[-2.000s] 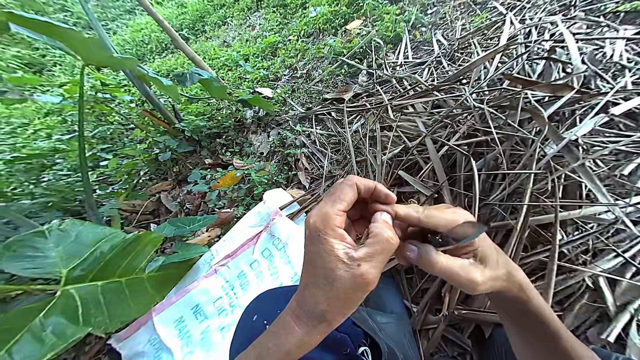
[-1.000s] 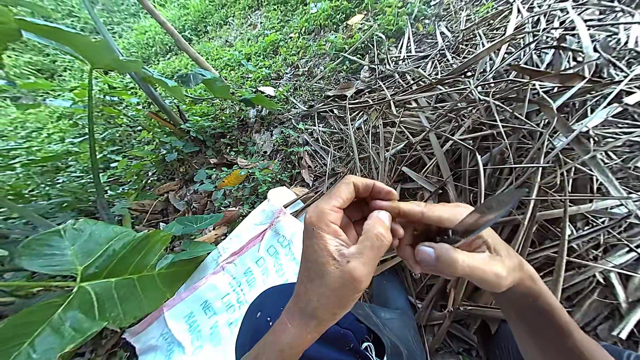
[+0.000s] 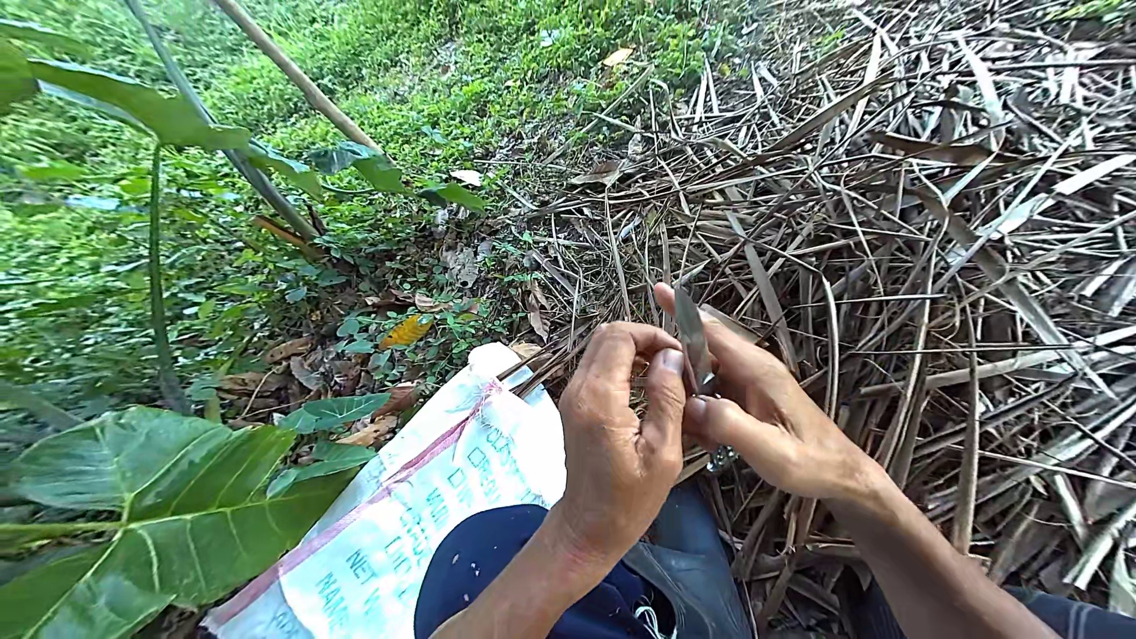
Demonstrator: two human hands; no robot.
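Note:
Both hands meet just right of the middle of the view. In my right hand (image 3: 763, 408) is a small knife, its dark blade (image 3: 692, 337) pointing up and its handle mostly hidden by the fingers. My left hand (image 3: 626, 408) is beside the blade with thumb and forefinger pinched together; whatever is between them is too small or too hidden to tell. A white woven sack (image 3: 426, 506) with printed writing and a pink stripe lies below and left of my left hand, and thin brown stalks (image 3: 532, 373) show at its top end.
Dry leaf strips (image 3: 887, 266) cover the ground on the right. A large green leaf (image 3: 169, 515) lies at lower left, near a leaning pole (image 3: 302, 80) and low green plants (image 3: 426, 89). My knee in dark blue cloth (image 3: 479, 559) and a dark boot (image 3: 692, 559) are below my hands.
The knife blade in my right hand has swung from pointing right to pointing up, close to my left fingertips. My right forefinger has lifted away from my left fingers.

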